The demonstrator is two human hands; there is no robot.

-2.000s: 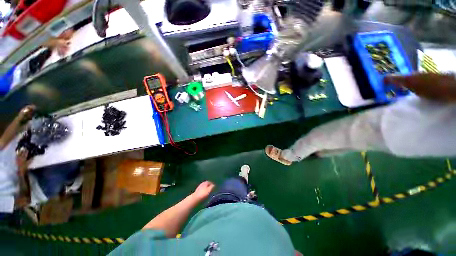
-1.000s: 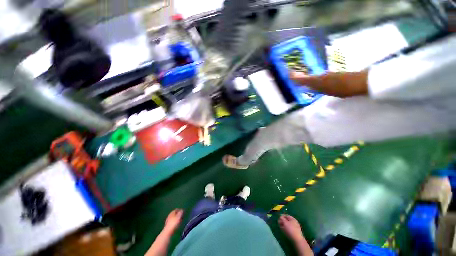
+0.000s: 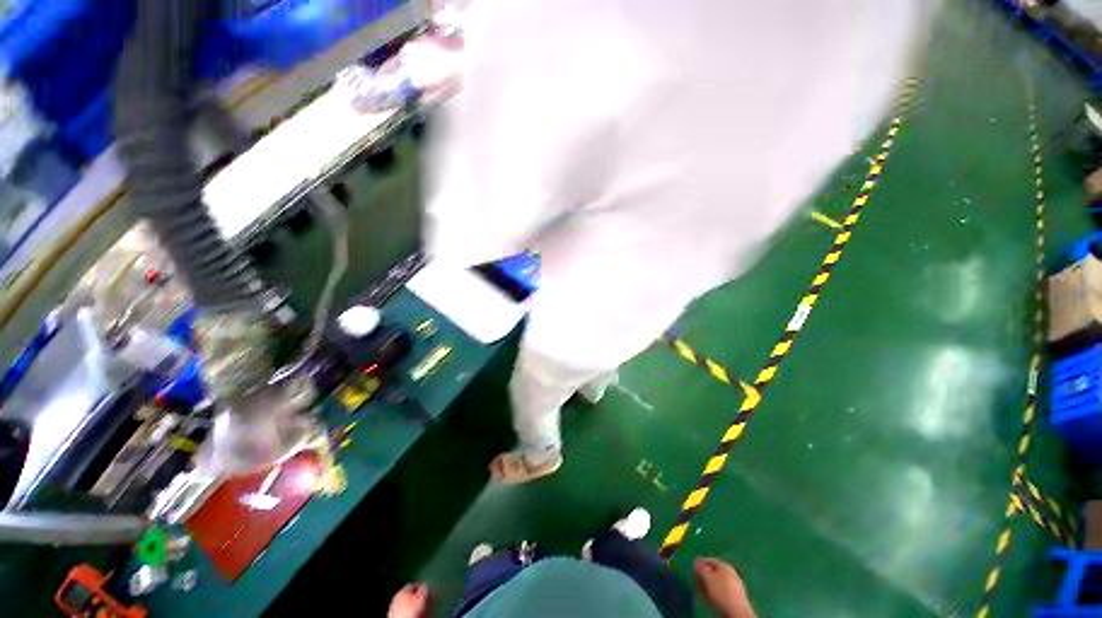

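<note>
My left hand [image 3: 411,600] is small and blurred at the bottom edge, left of my body. My right hand [image 3: 715,579] hangs at the lower right of my body. Nothing shows in either hand, but the fingers cannot be made out. Neither hand touches the bench. Nearest on the green bench [image 3: 384,453] at the left is a red mat [image 3: 248,531] with a white piece on it. A green spool [image 3: 152,547] and an orange multimeter [image 3: 91,594] lie at the lower left.
A person in white [image 3: 653,157] stands at the bench, close ahead. A ribbed hose [image 3: 181,205] hangs over the bench. Yellow-black tape [image 3: 773,362] crosses the green floor. Blue crates [image 3: 1079,392] stand at the right edge.
The view has turned right. The bench, red mat and multimeter have moved to the lower left. The person in white now fills the upper middle and hides most of the blue tray.
</note>
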